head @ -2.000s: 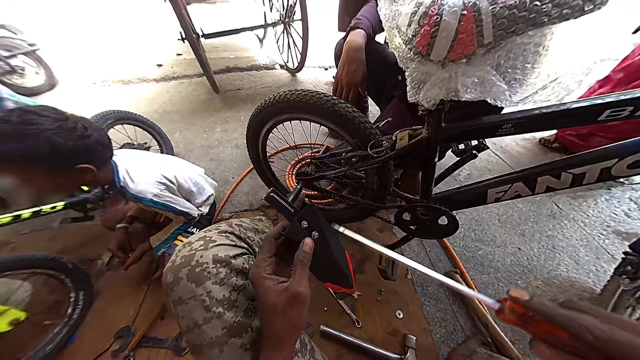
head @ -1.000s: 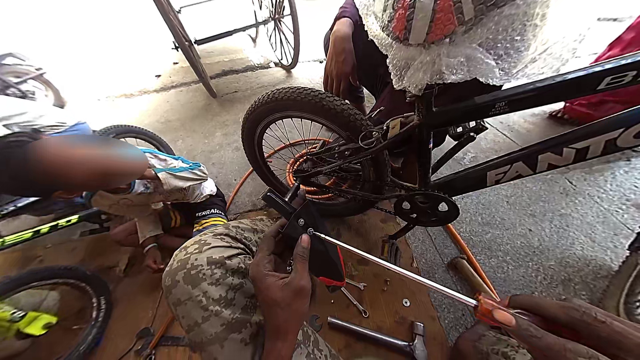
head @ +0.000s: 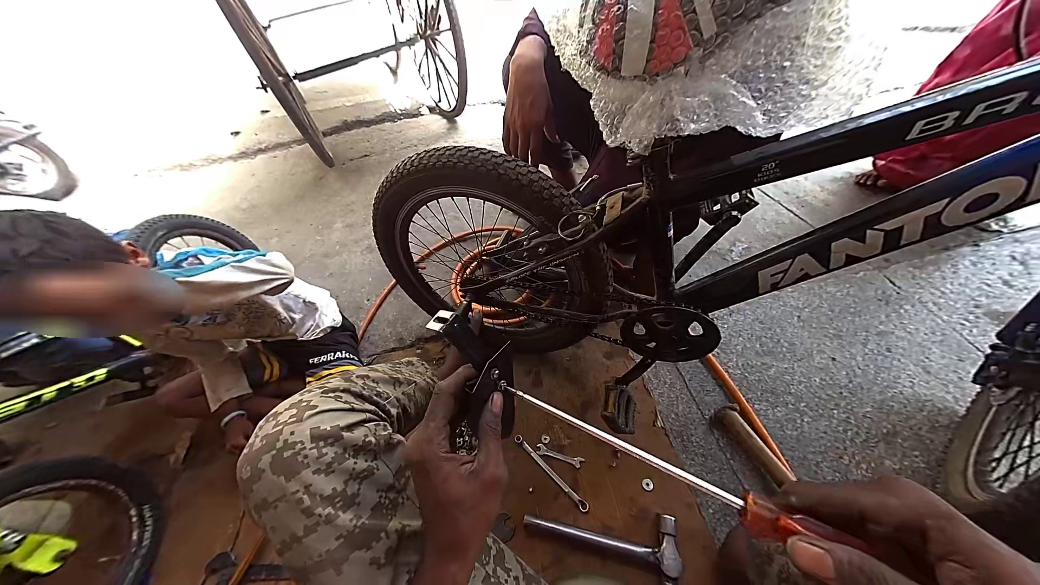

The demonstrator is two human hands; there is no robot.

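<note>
My left hand [head: 459,463] grips a black bicycle part with a bracket [head: 485,370], with screws in its face; its exact kind is unclear. In my right hand [head: 902,528] is the orange-red handle of a long screwdriver [head: 626,447], whose tip meets a screw on that part. Just beyond stands a black bicycle's knobby rear wheel [head: 487,166], with its chainring [head: 670,334] and pedal [head: 619,408] to the right. Two wrenches [head: 552,475] and a steel hammer [head: 601,543] lie on the brown board below.
A person [head: 244,309] crouches at the left near another bicycle wheel [head: 77,471]. Behind the bicycle, another person's hand [head: 530,110] hangs down. A coiled orange hose [head: 382,301] lies behind the wheel, and a wooden handle [head: 751,447] rests at the board's right. Bubble wrap [head: 674,106] covers the seat area.
The black part in my left hand has turned, so its red side no longer shows. The screwdriver, away from the screws' centre earlier, now meets a screw. The crouching person's head has moved.
</note>
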